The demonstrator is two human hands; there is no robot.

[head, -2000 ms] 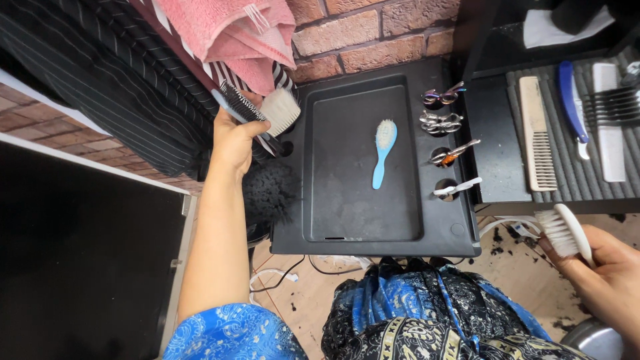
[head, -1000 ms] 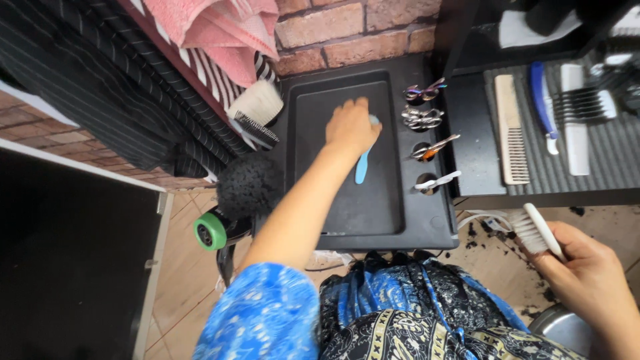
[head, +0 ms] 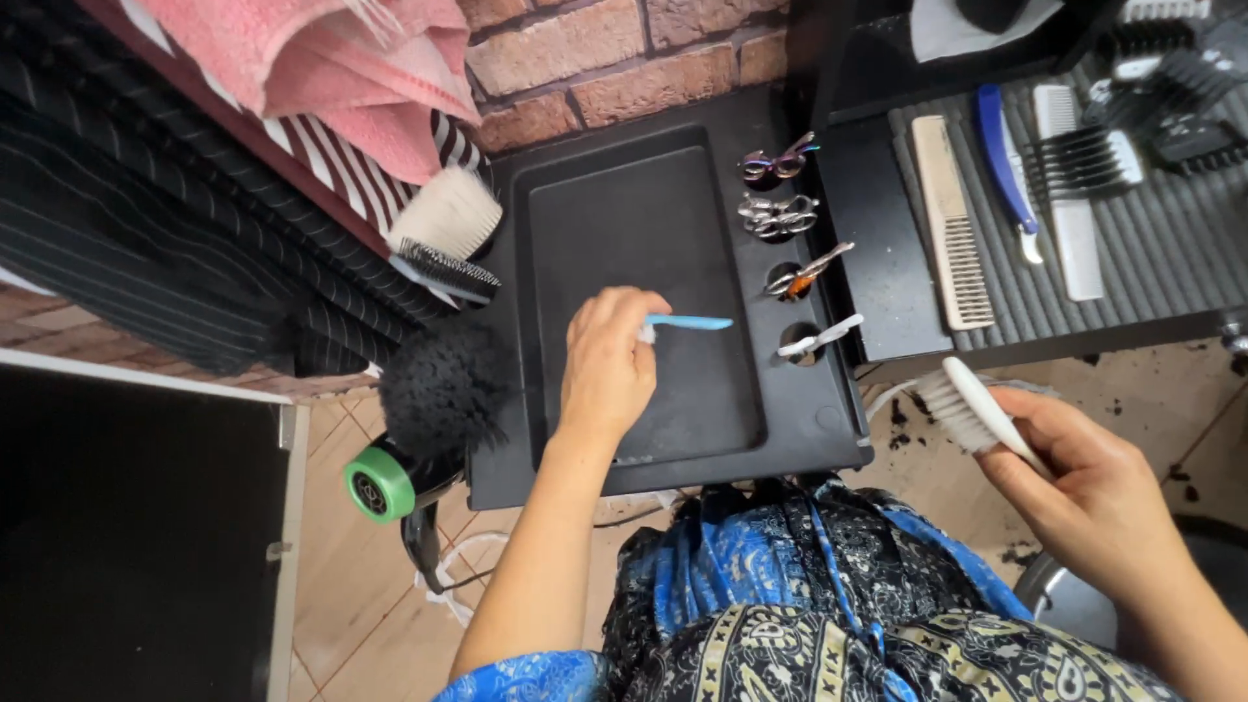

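Note:
My left hand (head: 609,361) is closed around the head end of a light blue brush (head: 692,322), over the black plastic tray (head: 624,224); the blue handle sticks out to the right, and most of the bristles are hidden by the fingers. My right hand (head: 1072,478) grips a white brush (head: 985,414) with pale bristles, which point left, off the tray's lower right corner. At the tray's left edge stand a wide cream-bristled brush (head: 448,214) and a black-bristled styling brush (head: 448,271). Below them is a fluffy black duster (head: 444,390).
Scissors (head: 777,214) and other tools stand in holes along the tray's right side. A beige comb (head: 951,224), a blue-handled razor (head: 1007,166) and clipper guards (head: 1082,161) lie on a ribbed mat. A hair dryer (head: 380,483) hangs at lower left; pink towels (head: 322,78) hang above.
My left hand first held the black-bristled brush, which now stands by the tray's left edge. It then moved onto the blue brush, lying in the tray earlier, and has turned it sideways.

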